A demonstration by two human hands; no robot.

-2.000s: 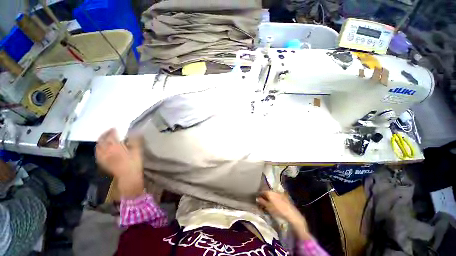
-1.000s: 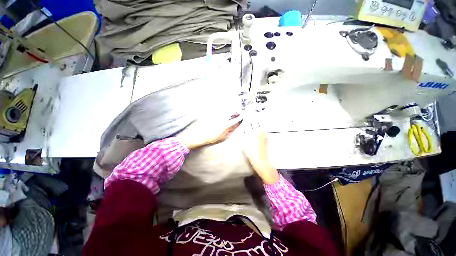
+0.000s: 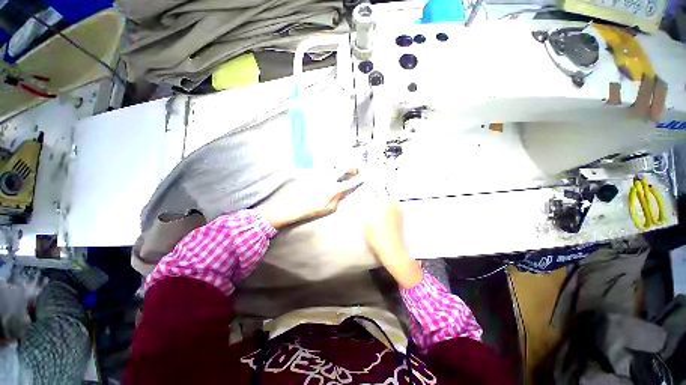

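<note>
A grey-beige garment piece (image 3: 226, 169) lies on the white table left of the needle and hangs over the front edge towards my lap. My left hand (image 3: 312, 201) lies on the cloth, palm down, with its fingertips near the needle area. My right hand (image 3: 385, 225) is just right of it, its fingers reaching up to the same area and washed out by glare. The white sewing machine (image 3: 481, 86) stands behind and to the right. Its presser foot and needle (image 3: 366, 156) are blurred by glare, and whether the fingers pinch the cloth is hidden.
A folded cloth pile (image 3: 226, 34) stands behind the table with a yellow block (image 3: 235, 71) at its front. Yellow-handled scissors (image 3: 647, 203) and a bobbin winder (image 3: 569, 210) lie at the right end. Loose cloth (image 3: 609, 301) hangs lower right. Another person's sleeve (image 3: 56, 338) shows lower left.
Two seconds ago my left hand was raised at the cloth's left edge and my right was at its lower edge. Both have moved to the needle area. The view has moved closer.
</note>
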